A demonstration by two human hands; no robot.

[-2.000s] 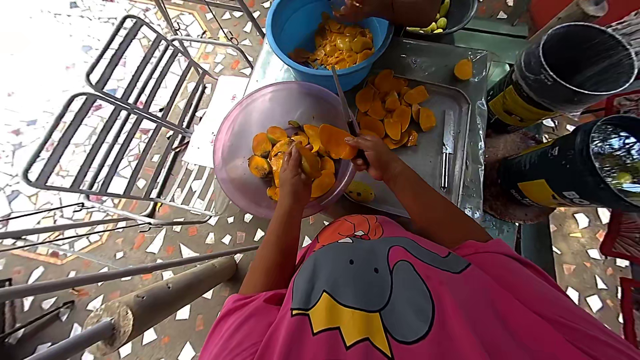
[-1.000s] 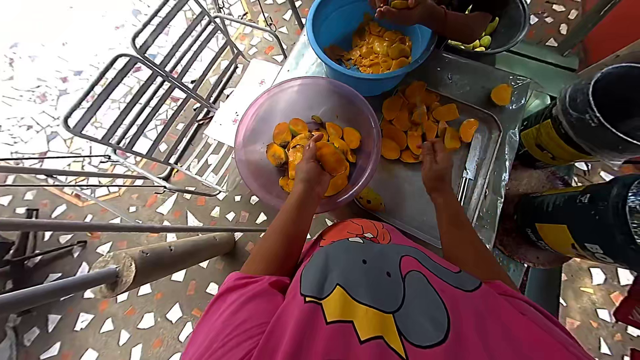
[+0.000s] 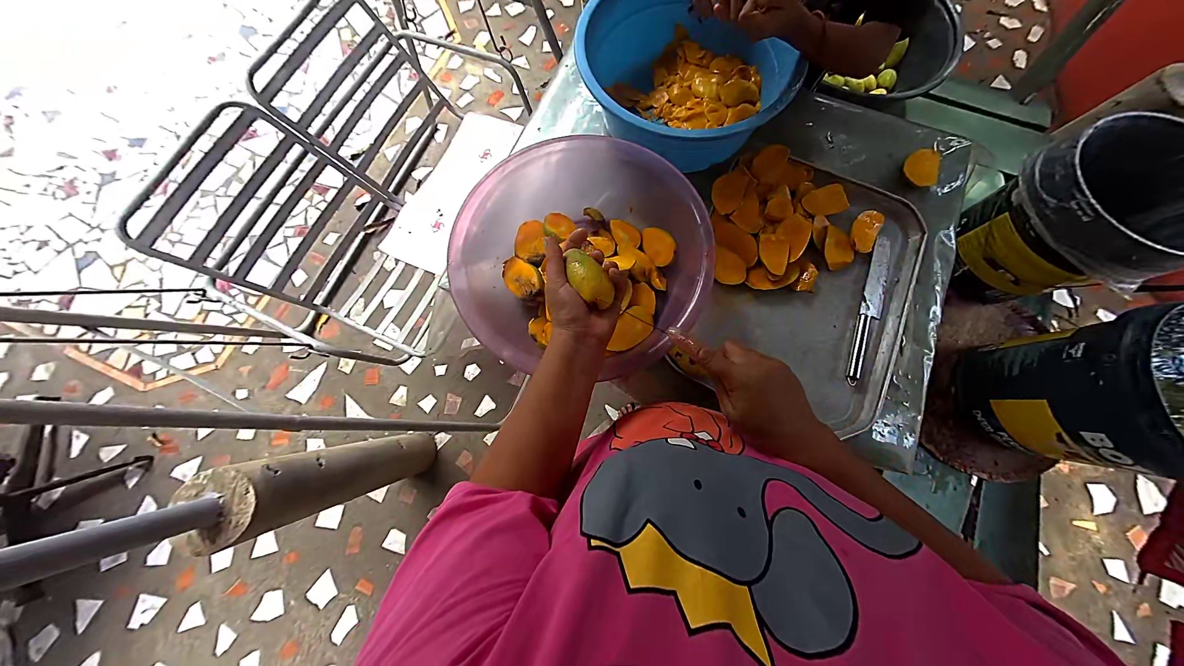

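Note:
My left hand (image 3: pixel 581 301) holds a whole green-yellow fruit, probably a mango (image 3: pixel 590 278), over the translucent pink bowl (image 3: pixel 490 213). Cut orange fruit pieces (image 3: pixel 659 246) lie in that bowl, around and under the hand. Just right of the bowl's rim, my right hand (image 3: pixel 740 375) is closed around a knife, whose thin dark blade (image 3: pixel 647 324) points left toward the bowl; its handle is mostly hidden by the fingers. A metal tray (image 3: pixel 768 324) holds a heap of orange fruit slices (image 3: pixel 772 217) and a second knife (image 3: pixel 869 310) with a metallic handle.
Behind the pink bowl stands a blue basin (image 3: pixel 601 83) of orange pieces, with another person's hands (image 3: pixel 768 18) above it. A dark basin (image 3: pixel 939 55) holds green-yellow pieces. Dark buckets (image 3: pixel 1073 388) stand right of the tray. A metal rack chair (image 3: pixel 305 176) is at left.
A whole green-yellow fruit now shows in my left hand. My right hand, over the slices on the tray a second ago, has moved back toward me and now holds a knife.

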